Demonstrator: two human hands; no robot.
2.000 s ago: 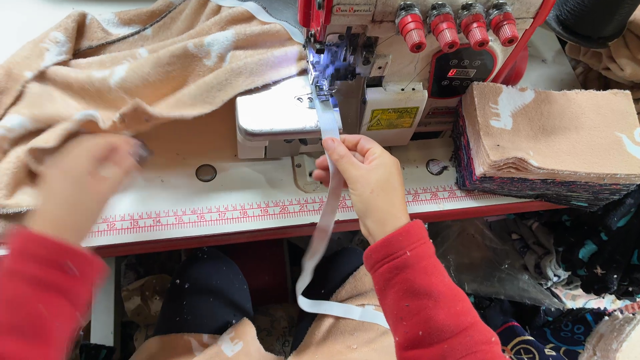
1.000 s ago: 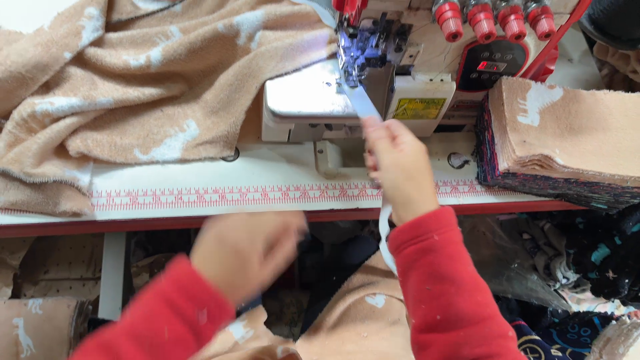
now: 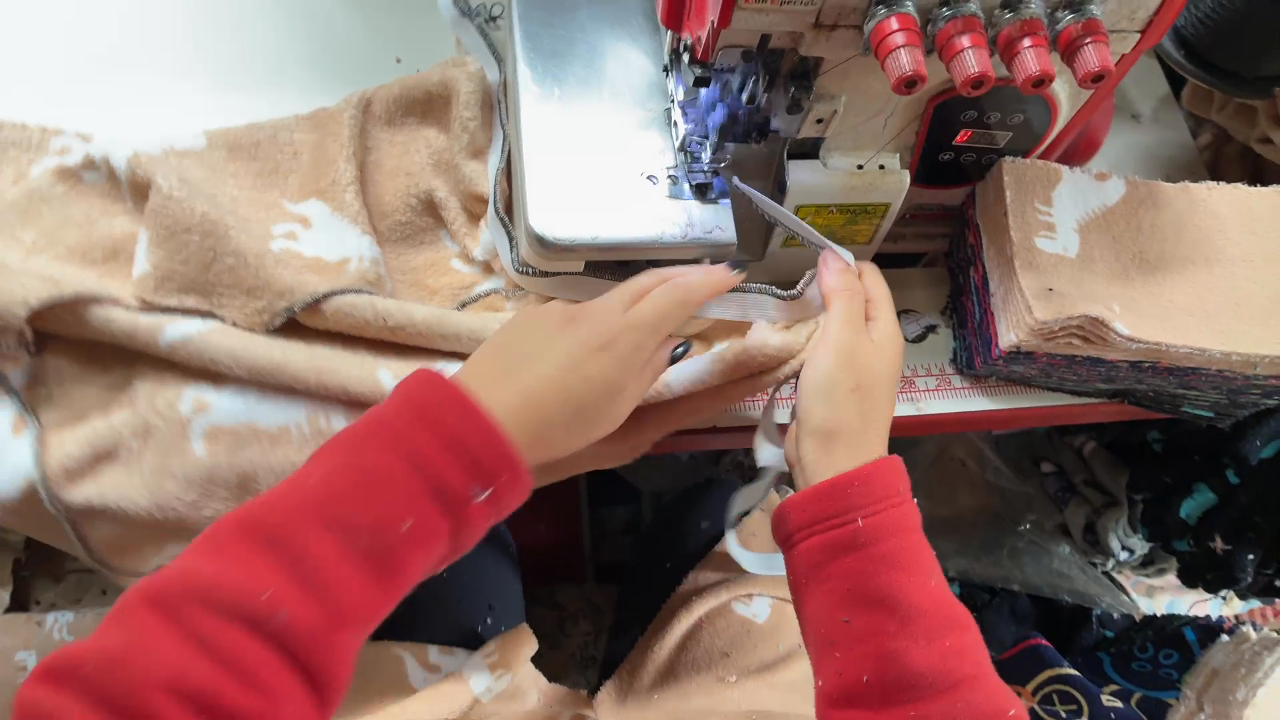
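Tan fleece fabric with white animal prints point(image 3: 325, 235) spreads left of an overlock sewing machine point(image 3: 620, 130). White elastic band point(image 3: 745, 305) with dark overlock stitching runs along its edge, in front of the metal plate. My left hand point(image 3: 590, 360) lies over the band and fabric, its fingertips near the plate's front corner; the fingers underneath are partly hidden. My right hand point(image 3: 850, 360) pinches the band and the gathered fabric edge between thumb and fingers, right of the plate. A pointed end of band reaches up from it toward the presser foot. Loose elastic hangs below the right hand.
Stacked tan fleece pieces point(image 3: 1130, 270) over darker ones stand at the right. A printed measuring scale point(image 3: 930, 388) runs along the red table edge point(image 3: 1010, 418). More fleece point(image 3: 720, 640) lies across the lap; dark patterned fabrics point(image 3: 1210, 500) are at the lower right.
My left hand has come up from the table's front edge to the fabric at the plate. The fleece edge with elastic now lies in front of the plate, reaching my right hand.
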